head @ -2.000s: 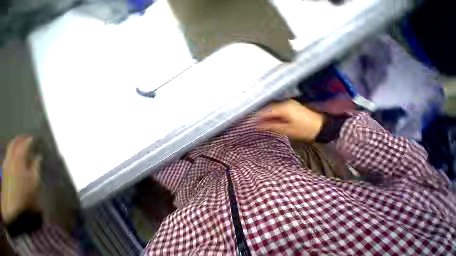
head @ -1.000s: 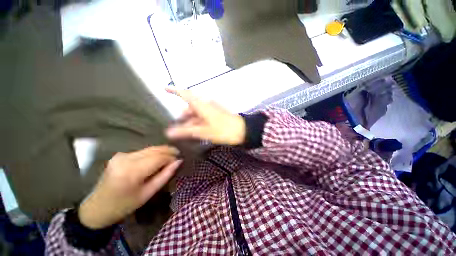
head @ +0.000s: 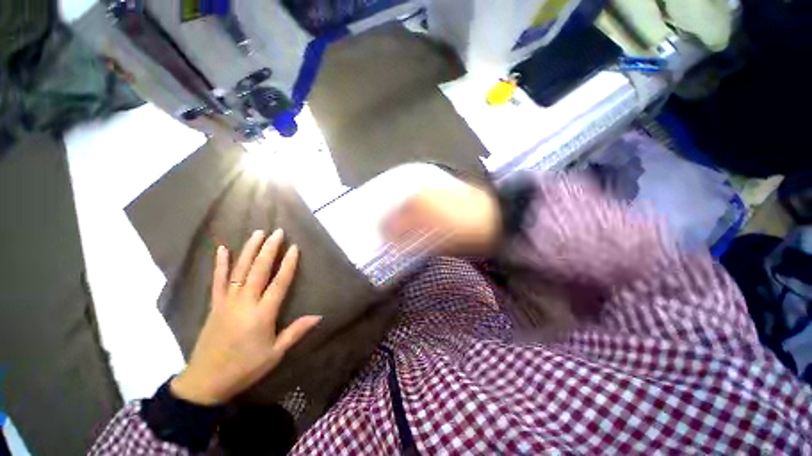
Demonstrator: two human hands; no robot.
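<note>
An olive-brown cut panel [head: 191,214] lies on the white table, its far edge in the lamp glow under the sewing machine head [head: 205,62], its near end over my lap. My left hand [head: 249,312] lies flat on the panel, fingers spread, pressing it without gripping. My right hand [head: 445,218] is blurred above the table's front edge, right of the panel; its fingers are not clear. More cut panels [head: 383,107] lie right of the needle. The needle is lost in the glow, beside a blue knob [head: 285,123].
Long olive-brown panels [head: 36,267] hang at the table's far left. A black phone-like rectangle [head: 567,67] and a yellow tag [head: 500,92] lie at the right. A thin blue tool [head: 643,64] is beyond them. Pale fabric bundles [head: 681,191] sit in a blue-edged bin at right.
The panel has gone from both hands near my lap to flat under the machine head. My left hand has opened onto it; my right hand has moved right, off it. The machine head now shows.
</note>
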